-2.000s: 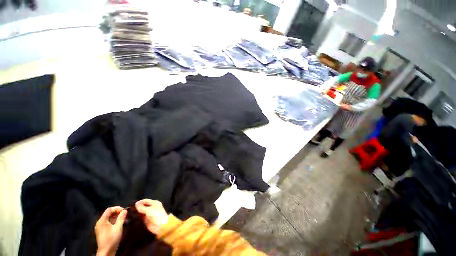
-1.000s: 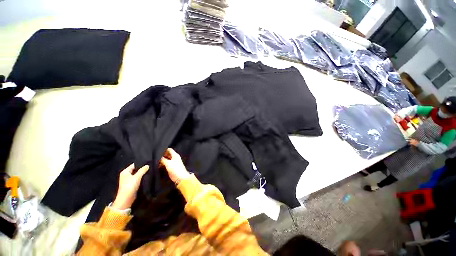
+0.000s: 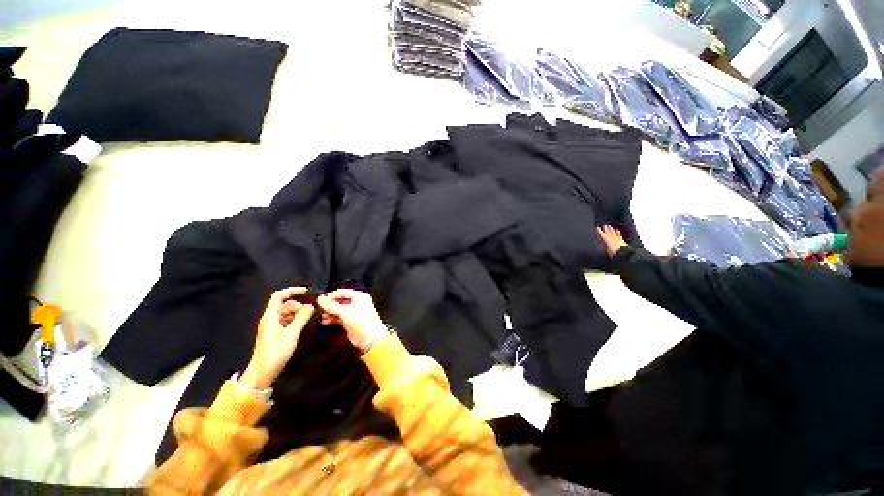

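Observation:
A large black coat [image 3: 436, 208] lies loosely spread on the pale table in front of me, its near part hanging towards my body. My left hand [image 3: 283, 325] and my right hand [image 3: 351, 315] pinch the coat's edge with the fingertips, close together. The exact spot between the fingers is too small and dark to tell. A white paper or large label [image 3: 512, 389] and a tag on a pale string [image 3: 514, 356] lie at the coat's lower right.
Another person [image 3: 775, 329] stands close at the right, a hand on the coat's far end. A folded coat [image 3: 170, 85], a black pile [image 3: 34, 194], an orange-handled tool [image 3: 46, 320] and a small clear bag [image 3: 76, 383] are left. Bagged garments [image 3: 669, 102] and a stack [image 3: 429, 39] lie behind.
The person in dark clothes has come in from the right and reached onto the coat. My hands have come closer together on its edge. The view has turned right since the earliest frame.

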